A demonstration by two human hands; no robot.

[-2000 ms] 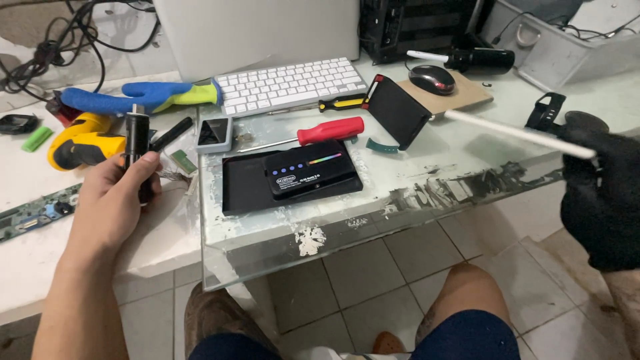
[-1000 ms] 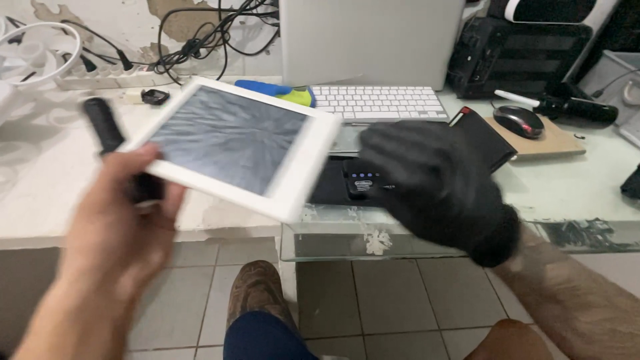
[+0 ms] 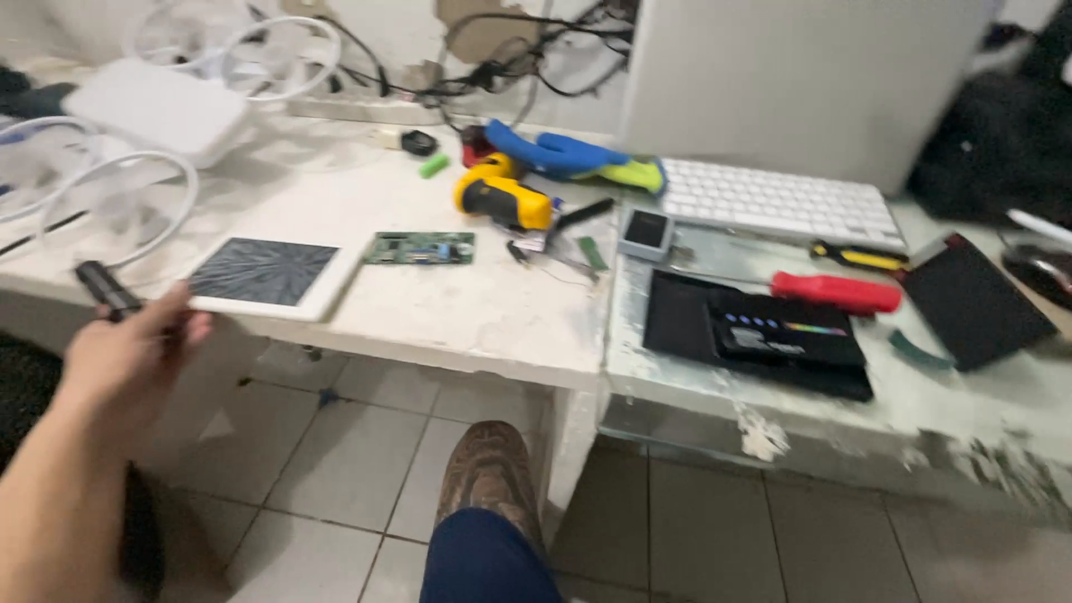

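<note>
My bare left hand (image 3: pixel 138 356) is closed around a black cylindrical tool (image 3: pixel 107 287), whose kind I cannot make out. Its fingers are at the near left corner of a white-framed panel with a dark, streaked screen (image 3: pixel 264 272), which lies on the white counter near its front edge. Just right of the panel sits a green circuit board (image 3: pixel 421 249). My right hand is out of view. On the glass top at the right, a black device with coloured marks (image 3: pixel 783 333) rests on a black tray (image 3: pixel 680 314), with a red-handled screwdriver (image 3: pixel 836 292) behind it.
A yellow and black tool (image 3: pixel 507 197), blue gloves (image 3: pixel 569 159) and a small grey box (image 3: pixel 646 234) lie mid-counter. A white keyboard (image 3: pixel 779 201) stands behind the tray. A white router-like box (image 3: pixel 159 105) and looped white rings are at the back left.
The white-framed panel, held up in my left hand one second ago, now lies on the counter. My gloved right hand has left the view. The view has swung left.
</note>
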